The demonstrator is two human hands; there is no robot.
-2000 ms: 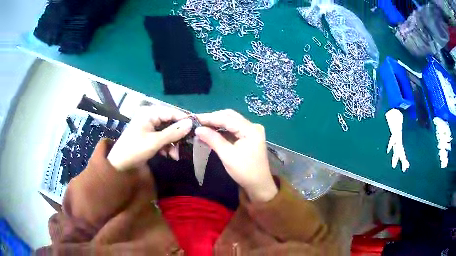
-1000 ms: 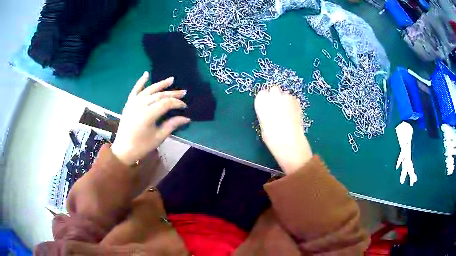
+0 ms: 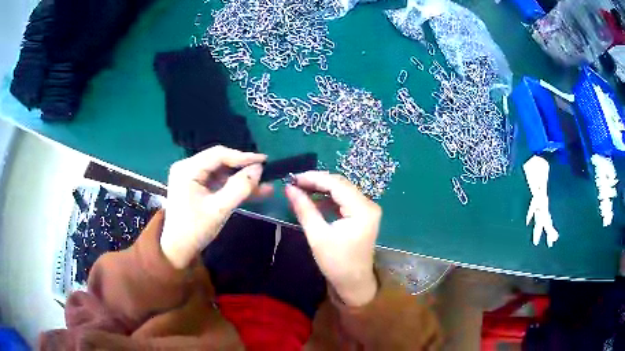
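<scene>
My left hand [image 3: 212,199] pinches one end of a short black strap piece [image 3: 291,166] that points right, above the table's near edge. My right hand [image 3: 337,226] is just to its right and pinches a small metal fitting [image 3: 290,179] between thumb and forefinger, close to the strap. The fitting is tiny, and its exact shape cannot be told. A flat black ribbed strip set [image 3: 202,103] lies beyond my left hand. A dense pile of small fittings [image 3: 366,137] lies beyond my right hand.
Metal hooks [image 3: 274,31] lie at the back, more [image 3: 466,123] at right by a clear plastic bag [image 3: 466,34]. Stacked black strips [image 3: 62,62] are far left, blue bins [image 3: 540,113] and a white glove [image 3: 539,199] right. A basket of black pieces [image 3: 62,274] is below the table edge.
My right hand has come back from the fittings pile with a small fitting. My left hand, earlier open over the ribbed black set, now holds a black strap piece.
</scene>
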